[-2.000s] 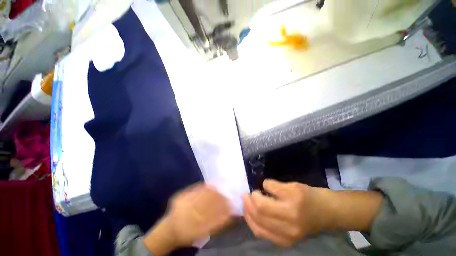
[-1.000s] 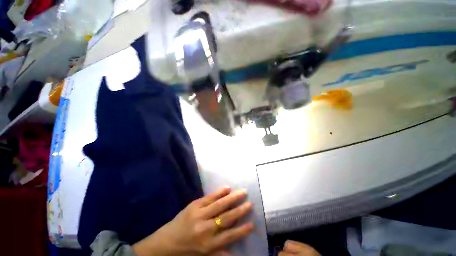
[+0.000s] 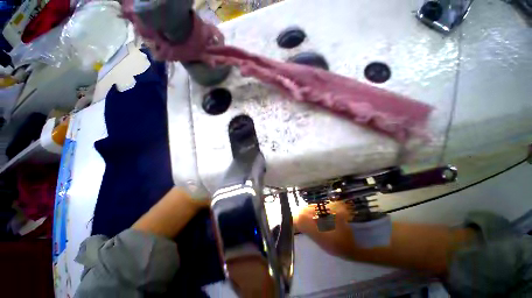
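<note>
The white sewing machine head (image 3: 326,116) fills the upper middle and right, seen from above. A shiny chrome curved piece (image 3: 236,218) hangs at its front. A navy garment panel (image 3: 131,145) lies on the table left of the head and partly under it. My left hand (image 3: 184,204) reaches under the head's left end; only wrist and forearm show. My right hand (image 3: 326,227) is beside the lit needle area, partly covered by metal tension parts (image 3: 361,209). The fingertips of both hands are hidden, so their hold on the cloth cannot be seen.
A frayed pink cloth strip (image 3: 326,93) is tied on top of the head. Blue tape (image 3: 63,180) runs along the table's left edge. A white and orange object (image 3: 58,132) stands beyond it. Clear plastic (image 3: 96,35) lies at the upper left.
The view has moved in over the machine head, which now covers much more of the frame. Both hands have moved forward to the needle area; the left no longer lies flat on the white panel.
</note>
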